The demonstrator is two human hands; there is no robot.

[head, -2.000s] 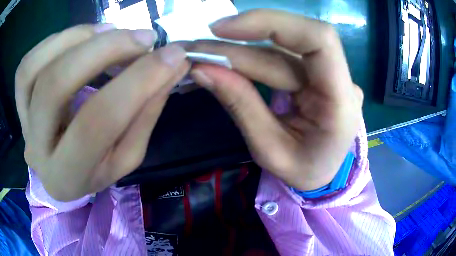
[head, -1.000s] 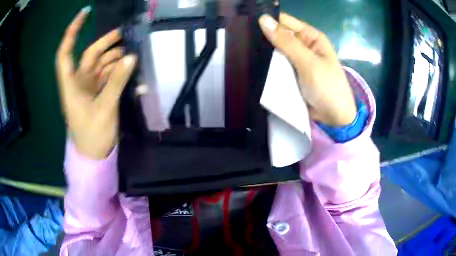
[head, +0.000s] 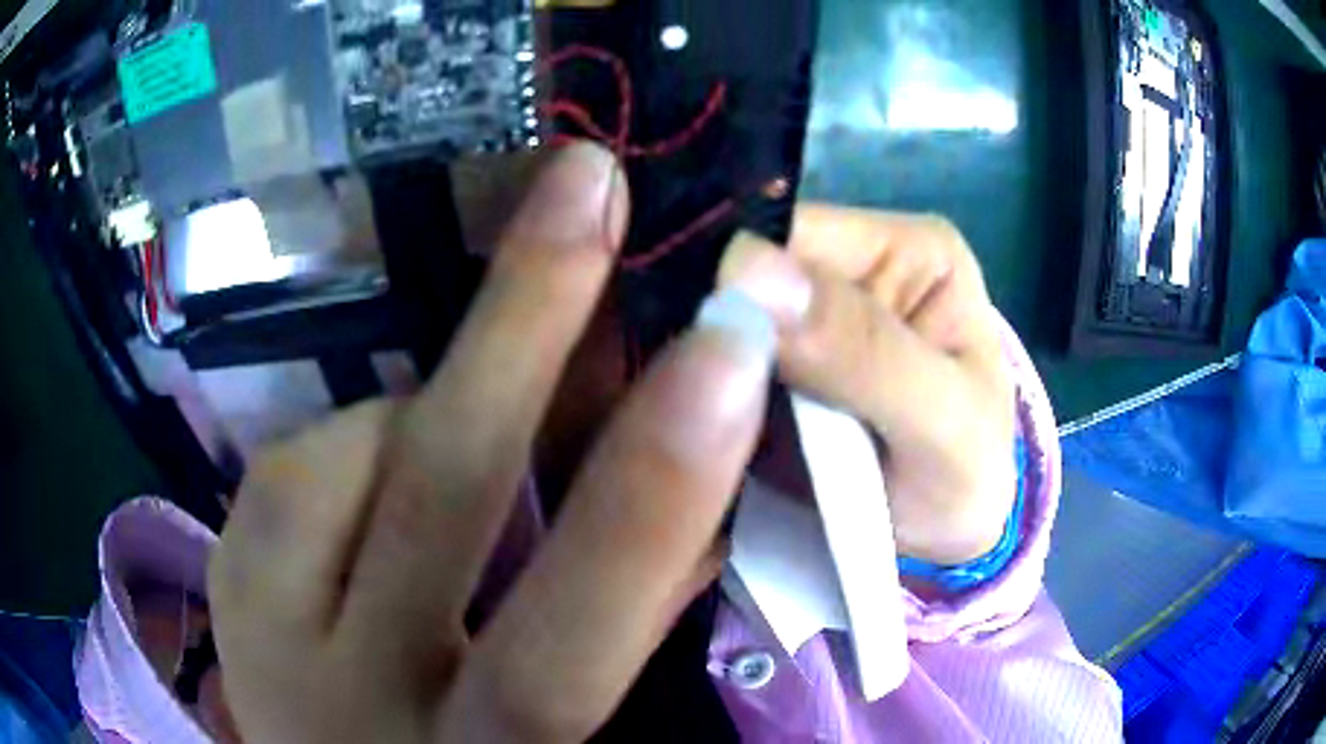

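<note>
An open tablet (head: 272,127) is held up close, tilted, with its circuit board (head: 426,80), a green-teal label (head: 167,70) and silvery battery panels showing. Thin red wires (head: 672,143) curl over the black area beside the board. My left hand (head: 480,480) is large and blurred in front of the tablet. One fingertip is by the red wires, another meets my right fingertips at the black edge; whether it pinches a small pale piece is unclear. My right hand (head: 902,364) grips the tablet's right edge and holds a bent white sheet (head: 851,545) below it.
Another tablet in a black foam tray (head: 1091,284) lies at the right on the dark green surface (head: 931,189). A pale edge rail runs below it. Blue cloth (head: 1287,414) and blue slatted material (head: 1207,647) are at the lower right.
The tablet has turned and come closer, now showing the board and red wires. My left hand has moved from its left side to in front of it. My right hand still holds the white sheet.
</note>
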